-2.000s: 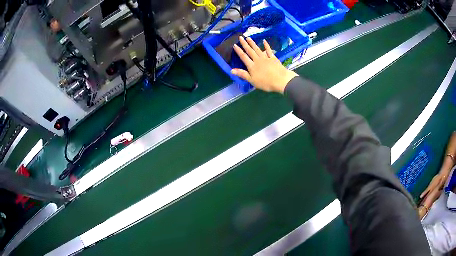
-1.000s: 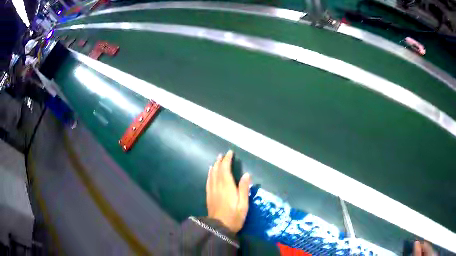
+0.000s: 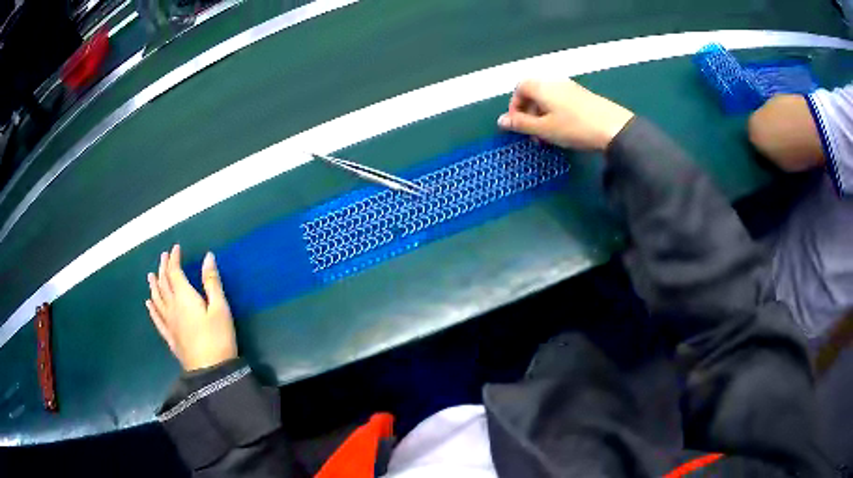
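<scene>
A translucent blue film strip (image 3: 374,224) lies flat along the green surface in front of me, with rows of small pale crescents on its middle and right part. Its left end is plain blue. Silver tweezers (image 3: 369,175) lie across its upper edge. My left hand (image 3: 194,313) rests at the left end of the film, fingers spread and holding nothing. My right hand (image 3: 566,114) is at the upper right end of the film, thumb and fingertips together; whether it pinches anything there I cannot tell.
A red-brown bar with holes (image 3: 45,357) lies at the far left. White lengthwise strips (image 3: 271,175) run along the green surface (image 3: 412,322). At the right, another person's arm (image 3: 786,133) is beside more blue film (image 3: 734,79). A red object (image 3: 86,58) is at the upper left.
The view has swung back to the film in front of me. My right hand, earlier at the blue bin and then at the frame's edge, is now at the film's right end. My left hand remains at its left end.
</scene>
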